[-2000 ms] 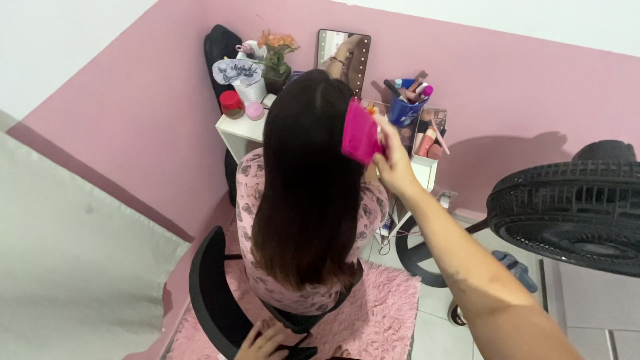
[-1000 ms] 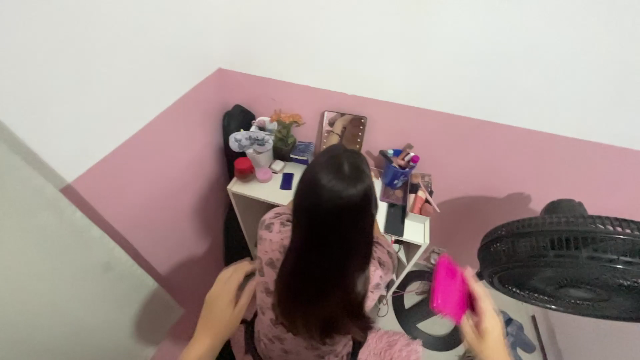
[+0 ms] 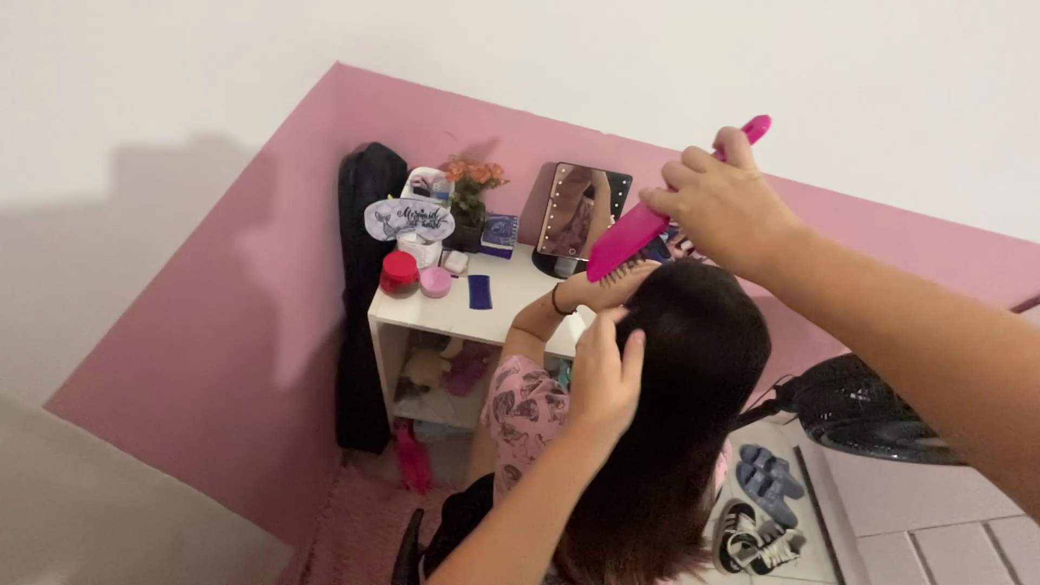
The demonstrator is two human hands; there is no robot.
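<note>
A seated person with long dark hair [image 3: 691, 349] has their back to me and wears a pink patterned shirt [image 3: 528, 406]. My right hand [image 3: 715, 195] grips the handle of a pink paddle hairbrush [image 3: 630, 242], bristles down, just above and left of the crown. My left hand [image 3: 605, 378] is at the left side of the hair, fingers apart and holding nothing; whether it touches the hair I cannot tell. The seated person's own raised hand [image 3: 613, 284], with a dark band at the wrist, is near the front of their head, below the brush.
On the white desk [image 3: 439, 317] are a lighted mirror [image 3: 581, 211], a flower pot [image 3: 467, 223], a red-lidded jar [image 3: 400, 274], a pink container [image 3: 435, 282] and a blue flat object [image 3: 480, 292]. A black fan [image 3: 869, 406], slippers [image 3: 768, 483] and sneakers [image 3: 751, 540] are at the right.
My right hand has raised the brush from low on the right to above the head. My left hand has come to the hair's left side. The seated person's hand has come into view. The view has shifted.
</note>
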